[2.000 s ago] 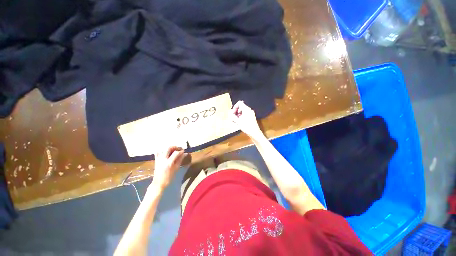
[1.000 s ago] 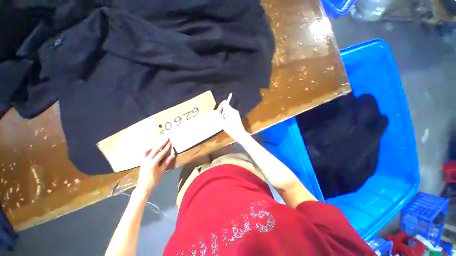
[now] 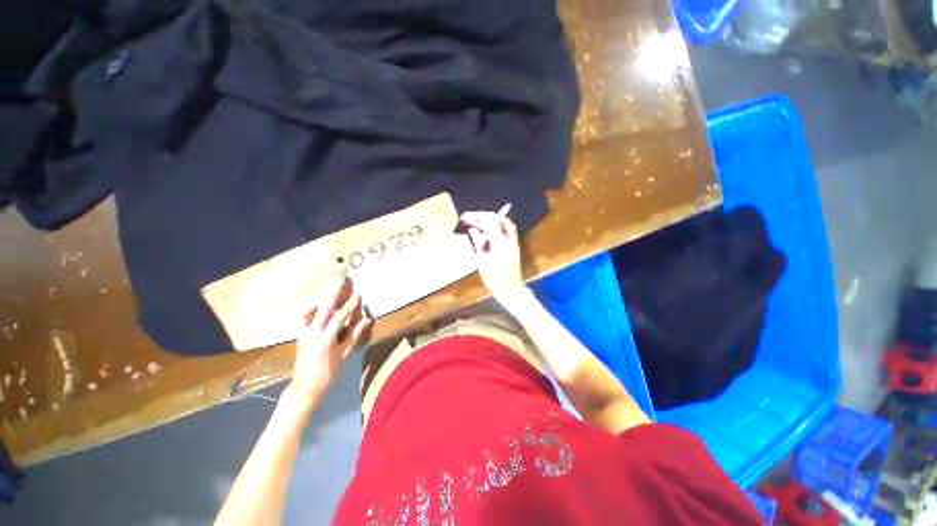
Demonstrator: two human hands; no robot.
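A black jacket (image 3: pixel 257 175) lies spread on the table, with a small button at its upper left. A tan card template (image 3: pixel 283 293) with a handwritten number lies on its lower panel along the table's near edge. My left hand (image 3: pixel 331 331) presses on the template's near edge with fingers spread. My right hand (image 3: pixel 495 247) is at the template's right end, with a thin pale stick, probably a marking pencil (image 3: pixel 504 210), between the fingers. The pencil's tip cannot be made out.
The glossy brown wooden table (image 3: pixel 637 154) has pale specks. A large blue tub (image 3: pixel 812 257) beside its right end holds black cloth (image 3: pixel 704 308). A blue crate (image 3: pixel 842 452) and red items stand on the floor at lower right. Another blue container shows at the top right.
Since two seconds ago, my left hand has shifted leftward along the template's near edge. My right hand stays at the right end, and the pale stick now shows above its fingers. The view has shifted.
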